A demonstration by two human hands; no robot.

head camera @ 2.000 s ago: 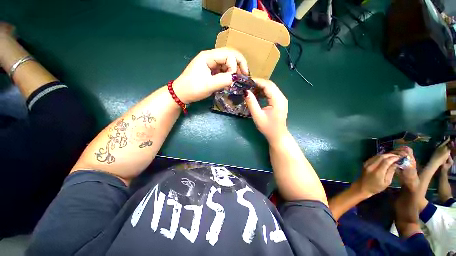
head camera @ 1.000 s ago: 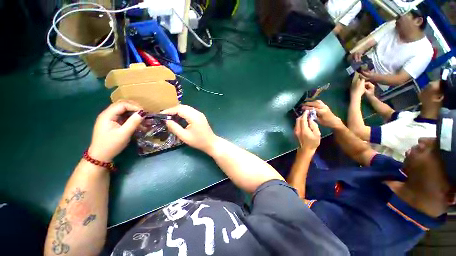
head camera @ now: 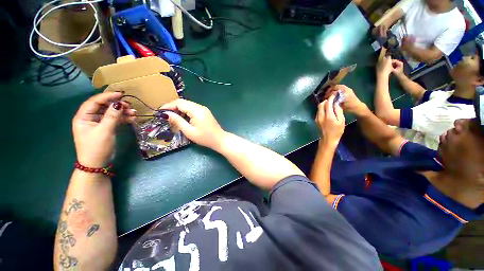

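Note:
An open retail box (head camera: 166, 146) lies on the green bench in front of me, its brown lid (head camera: 139, 84) standing up at the back. Shiny clear plastic accessory bags (head camera: 154, 132) with dark, white and red bits lie inside it. A thin black accessory cable (head camera: 139, 100) is stretched in a loose loop between my hands over the box. My left hand (head camera: 101, 119) pinches one end at the box's left side. My right hand (head camera: 192, 122) pinches the other part above the box's right side. The fingertips partly hide the cable ends.
Behind the box are a blue parts bin (head camera: 142, 32) with a red-handled tool (head camera: 141, 48), an open brown carton (head camera: 68, 29) with white cable loops, and loose black wires (head camera: 63, 71). A black coiled cable (head camera: 175, 78) touches the lid's side. A person in dark blue (head camera: 390, 196) works at the right.
The view has swung right, then slightly down. My hands were close together over the box; now they are apart, with the black cable visibly spread between them.

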